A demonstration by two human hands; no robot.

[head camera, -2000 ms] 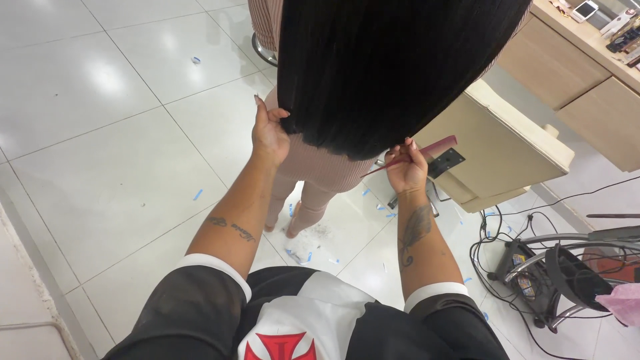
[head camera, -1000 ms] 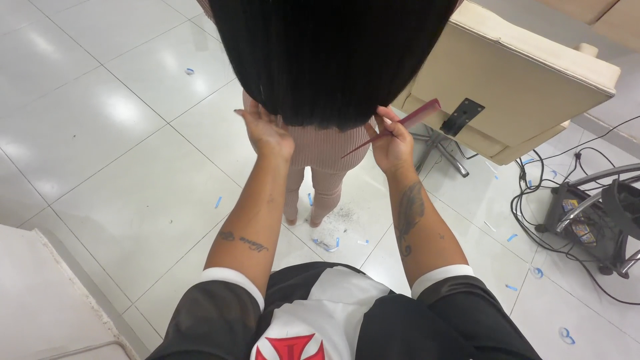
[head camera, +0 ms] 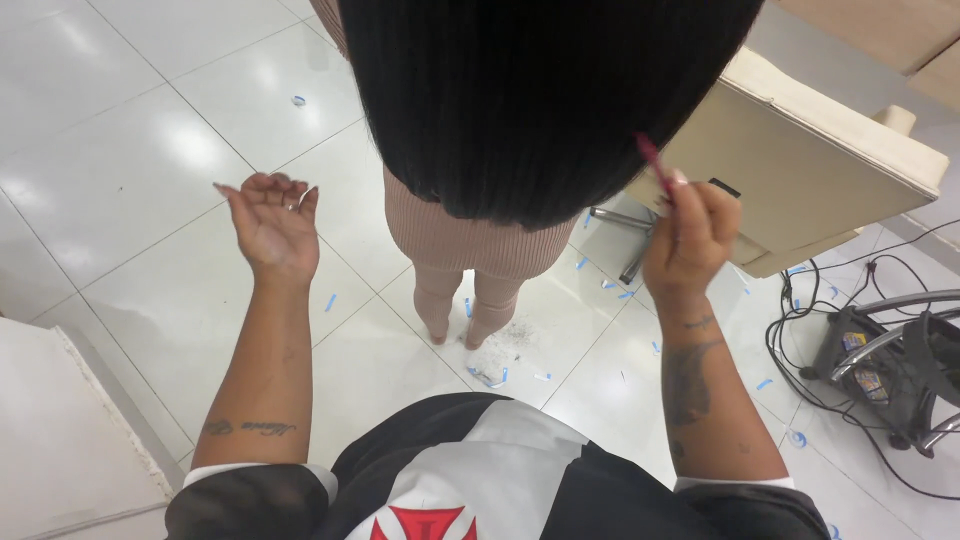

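Long straight black hair [head camera: 525, 112] hangs down the back of a standing person in a ribbed pink outfit [head camera: 480, 240]. To the left of the hair, my left hand [head camera: 281, 232] is held palm up with fingers apart, holding nothing and not touching the hair. My right hand [head camera: 690, 232] grips a red comb [head camera: 652, 157] at the right edge of the hair. The comb points up and is blurred, so its teeth cannot be made out. Hair covers the person's upper back.
A cream salon chair [head camera: 795, 165] stands at the right. Beyond it, black cables [head camera: 780, 330] lie beside a wheeled black trolley [head camera: 862, 375]. Cut hair [head camera: 502, 352] and blue-and-white scraps [head camera: 487, 377] lie on the tiled floor. A white cabinet [head camera: 75, 435] is at lower left.
My left hand has come away from the hair ends and moved left. The right hand has moved to the right and turned, so the comb now points upward instead of slanting across the hair ends.
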